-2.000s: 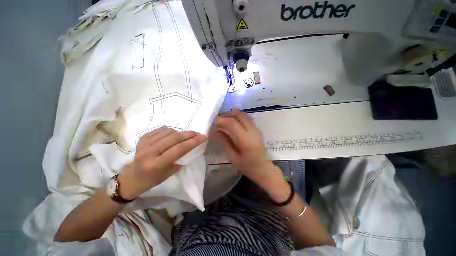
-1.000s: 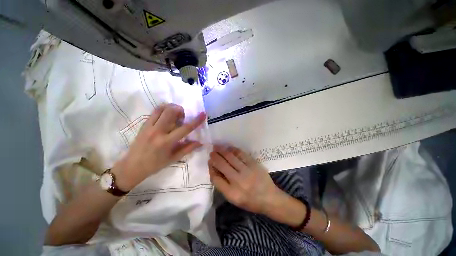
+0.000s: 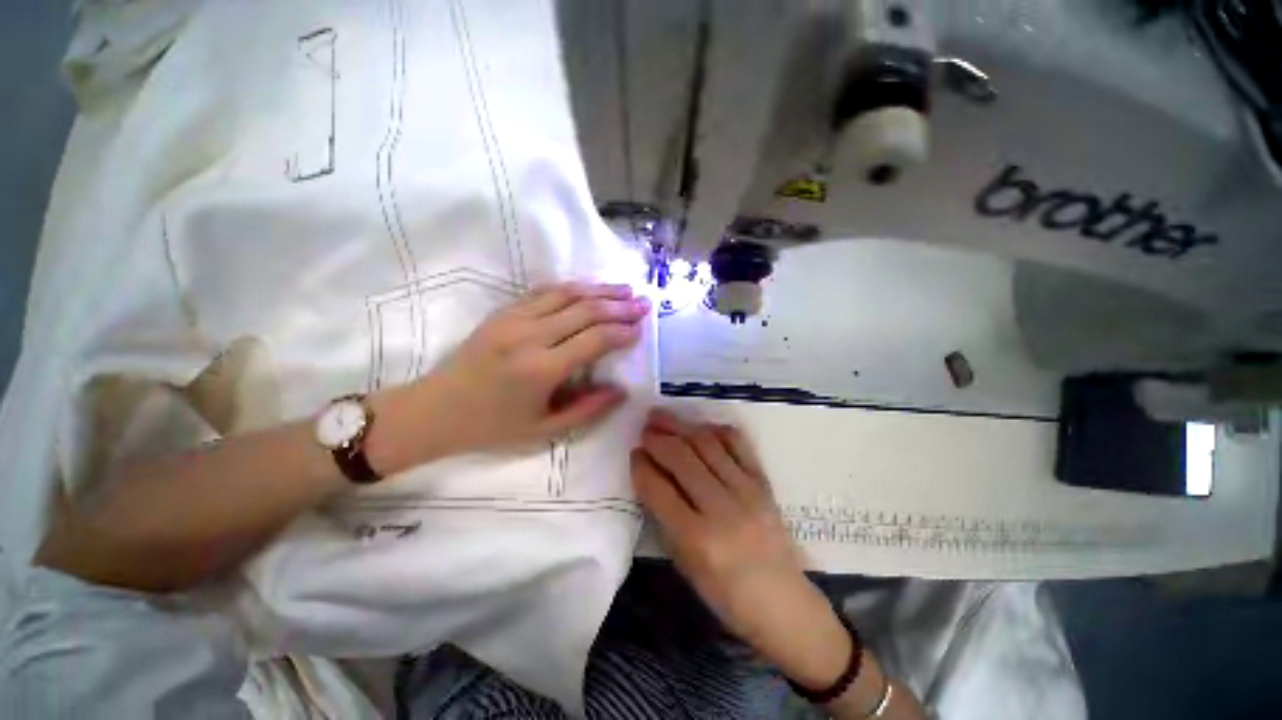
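Observation:
The white garment (image 3: 464,211) with dark double stitch lines lies flat left of the needle area, its right edge running down from the lit presser foot (image 3: 661,274). The outline of a patch pocket (image 3: 457,281) shows partly under my left arm. My left hand (image 3: 541,359) lies on the cloth, fingertips at the edge just below the presser foot. My right hand (image 3: 710,499) is lower, its fingertips pinching the garment's edge near the table's front. The needle is lost in the glare.
The brother machine head (image 3: 1012,155) spans the top right. A smartphone (image 3: 1132,436) lies at the table's right. A small brown piece (image 3: 959,369) lies on the machine bed. A printed ruler (image 3: 928,532) runs along the front edge. More white cloth (image 3: 984,654) hangs below the table.
The view has shifted and turned. The cloth edge now lies straight below the presser foot. My left hand has flattened, its fingertips nearer the foot; my right hand stays low at the edge.

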